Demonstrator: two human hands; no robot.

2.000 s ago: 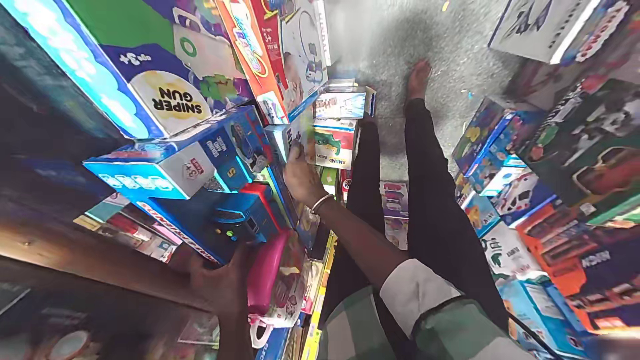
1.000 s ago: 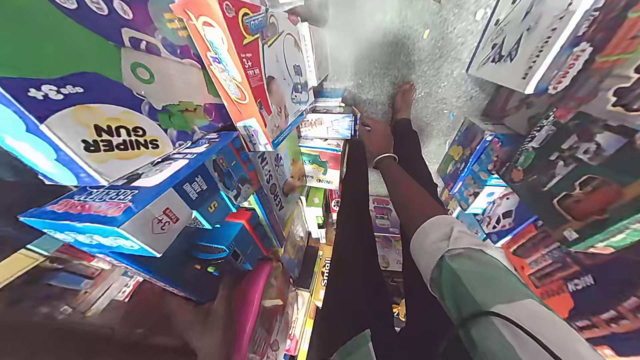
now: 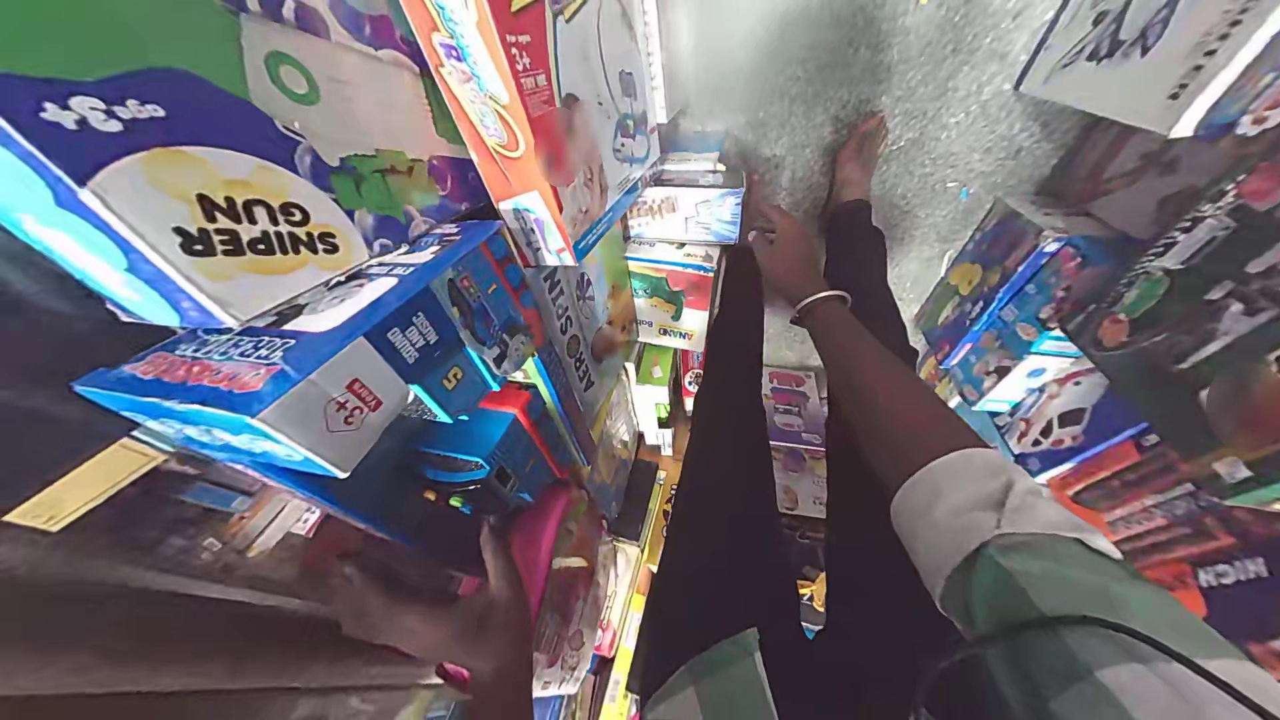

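My right hand (image 3: pixel 787 250), with a white bangle at its wrist, is beside the end of a white and blue box (image 3: pixel 690 212) in the stack near my knee. Its fingertips are partly hidden, and whether they grip anything cannot be told. My left hand (image 3: pixel 455 610) is at the lower left, fingers spread, next to a pink plastic toy case (image 3: pixel 545 545). Above it, a blue toy train box (image 3: pixel 350 340) lies against a blue toy vehicle (image 3: pixel 490 455). A box printed "AERO SPIN" (image 3: pixel 570 335) stands to their right.
A large sniper gun box (image 3: pixel 270 225) stands at the upper left, beside an orange and red toy box (image 3: pixel 500 110). More toy boxes (image 3: pixel 1070 400) are stacked along the right. Grey floor (image 3: pixel 940 150) shows between the rows, with my bare foot (image 3: pixel 858 160) on it.
My right hand has moved away from the boxes beside the train box, over to the stack near my knee. My left hand stays low by the pink case.
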